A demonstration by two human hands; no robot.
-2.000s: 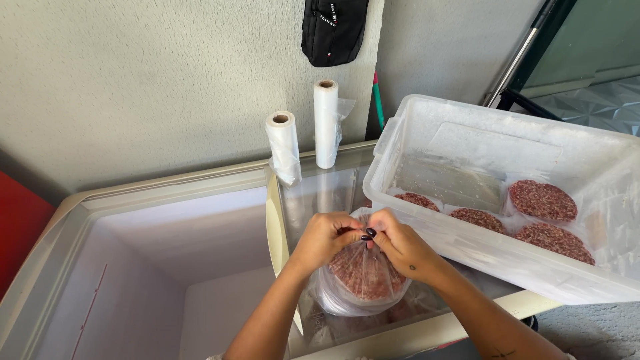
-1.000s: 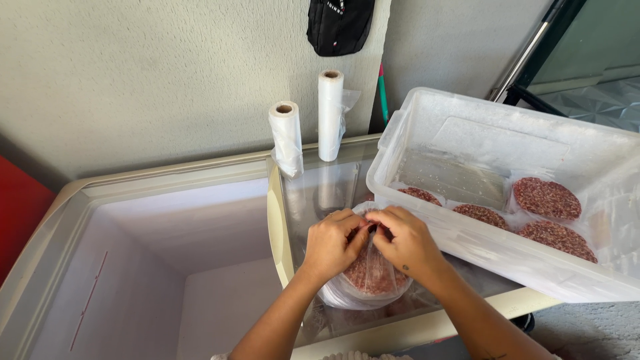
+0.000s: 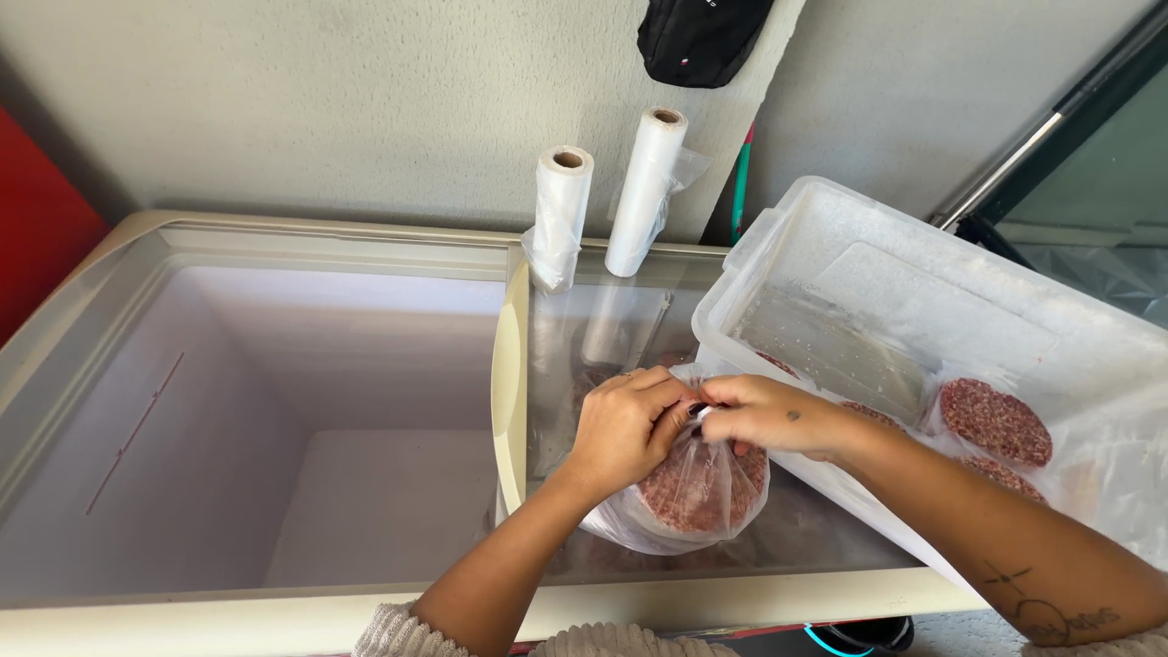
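Observation:
A clear plastic bag (image 3: 703, 493) with round ground-meat patties inside rests on the glass lid of a chest freezer. My left hand (image 3: 634, 424) grips the gathered neck of the bag from the left. From the right, my right hand (image 3: 766, 415) pinches the same neck, its fingertips close to those of my left hand. The exact twist or fold between the fingers is partly hidden. Right of the hands, a translucent plastic bin (image 3: 931, 265) holds several meat patties (image 3: 995, 422) with clear film around them.
Two rolls of plastic bags (image 3: 558, 214) (image 3: 646, 192) stand upright on the glass at the back. The freezer's left side is uncovered, its cream rim (image 3: 274, 607) running along the front. A black bag (image 3: 703, 41) hangs on the wall behind.
Both hands have stayed at the neck of the bag, with their fingers shifting around it. The bag remains on the glass lid.

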